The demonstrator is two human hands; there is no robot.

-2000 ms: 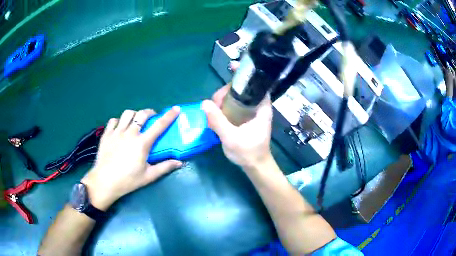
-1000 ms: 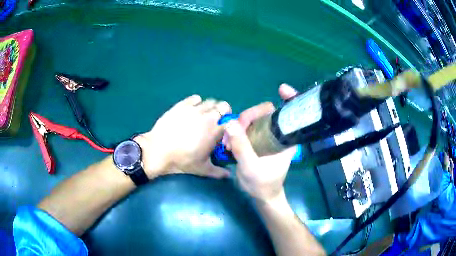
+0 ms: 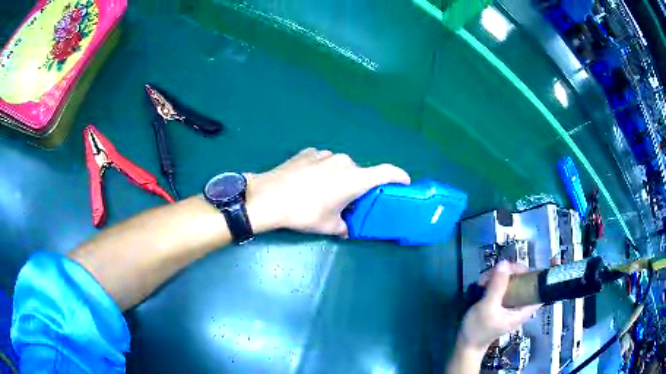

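A blue battery tester [image 3: 410, 213] is near the middle, its plain side with a small pale label showing. My left hand [image 3: 321, 191] grips its left end, the fingers partly hidden behind the hand. My right hand [image 3: 496, 310] holds the electric screwdriver [image 3: 559, 283] by its tan grip over the screw feeders [image 3: 544, 241] at right; the driver lies nearly sideways. The tip is dark and I cannot tell if it bears a screw. The red clamp [image 3: 102, 172] and black clamp [image 3: 182, 115] lie on the bench left of the tester.
A tin box [image 3: 51, 55] with a flower lid stands at the upper left. Another blue tester [image 3: 572, 182] lies beyond the feeders. A light green line [image 3: 540, 117] curves across the upper right. The driver's cord and a yellow hose [image 3: 642, 264] run off at the right edge.
My right hand has moved the screwdriver away from the tester, rightward to the feeders. The tester, hidden under both hands a second ago, now shows in my left hand. The view has turned.
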